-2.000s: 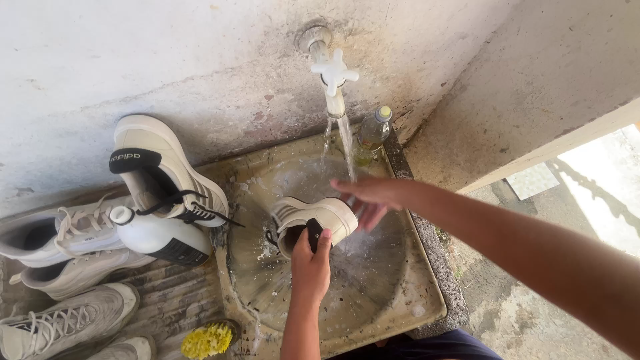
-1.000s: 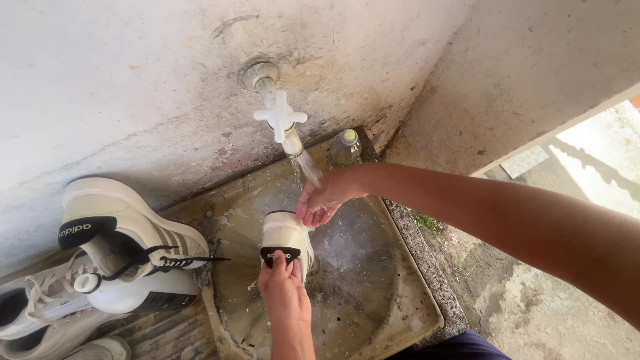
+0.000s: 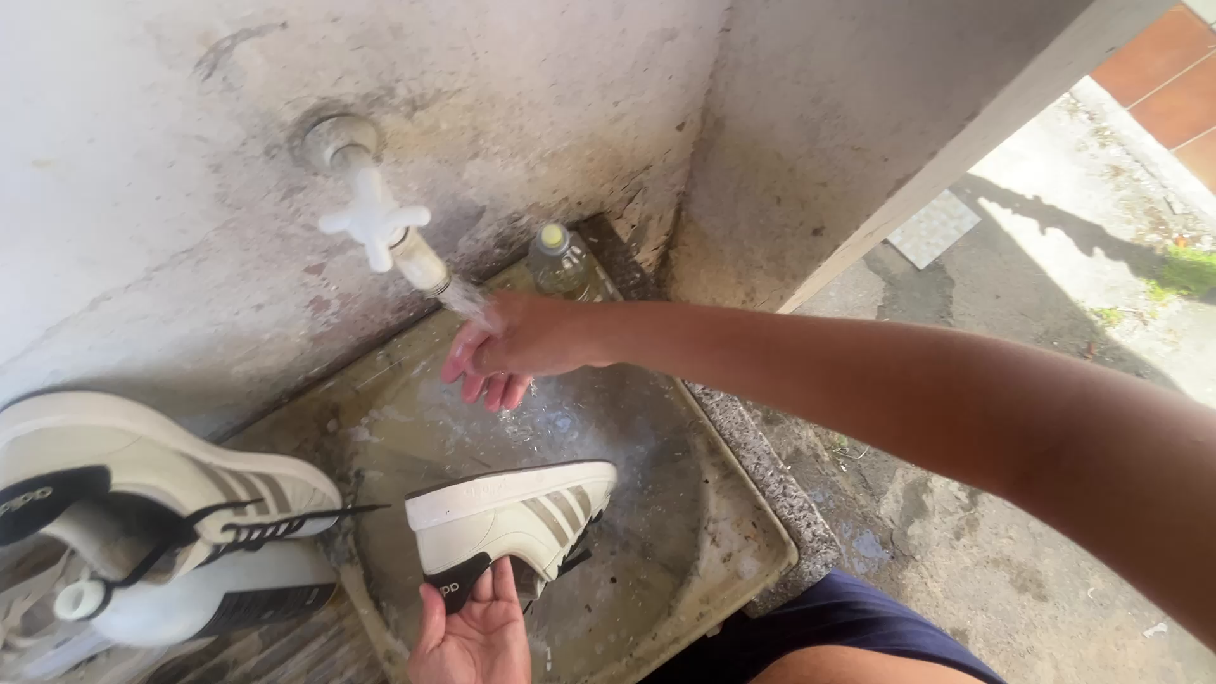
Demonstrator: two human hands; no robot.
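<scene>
My left hand (image 3: 475, 622) holds a white Adidas sneaker (image 3: 503, 508) by its black heel collar, over the sink basin (image 3: 665, 570). The shoe lies on its side, sole edge up and toe pointing right. Above it, my right hand (image 3: 489, 351) is under the running water with nothing in it, its fingers loosely curled and apart. Water pours from the white plastic tap (image 3: 375, 223) onto that hand. A matching sneaker (image 3: 161, 475) with black laces rests at the left on a white plastic bottle (image 3: 228, 589).
A clear bottle with a yellow cap (image 3: 560, 261) stands at the basin's back corner, close to my right wrist. The rough stone edge (image 3: 760, 475) borders the basin on the right. A ribbed washboard surface (image 3: 294, 646) is at lower left.
The sneaker in my left hand has turned from heel toward me to lying sideways, and is now apart from my right hand. My right hand stays by the water stream.
</scene>
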